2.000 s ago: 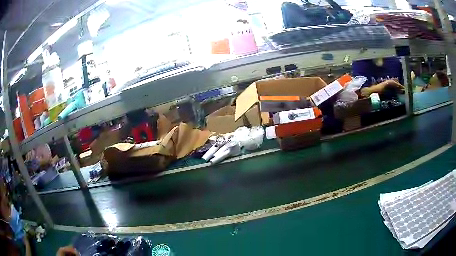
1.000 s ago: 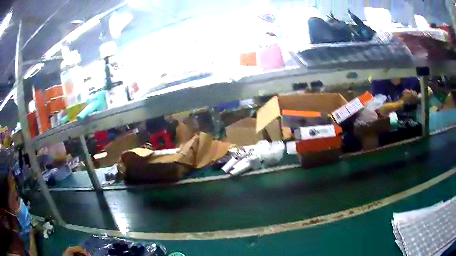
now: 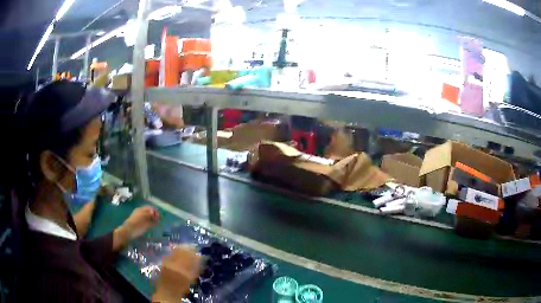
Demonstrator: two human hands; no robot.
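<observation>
Neither of my hands is in view. Nearest in front of me are two mint fan bodies (image 3: 285,287), standing side by side with their round spoked ends up and cut off by the lower edge. To their left, several round black parts (image 3: 220,264) lie on a shiny clear plastic pack (image 3: 256,278). A neighbour's hand (image 3: 181,269), blurred, is over the left part of the pack, and the neighbour's other hand (image 3: 141,220) is just beyond it. What these hands hold cannot be told.
A seated person (image 3: 65,177) in a dark cap and blue mask is at the left. The dark green belt (image 3: 285,219) runs behind the bench's pale edge strip (image 3: 332,272). Beyond it are brown cartons (image 3: 296,171), white tubes (image 3: 391,204), orange-and-white boxes (image 3: 477,210) and metal shelving (image 3: 356,106).
The view has swung left. The neighbour, the black parts and two mint fan bodies now show more fully. The white sticker sheets at the right have left the picture.
</observation>
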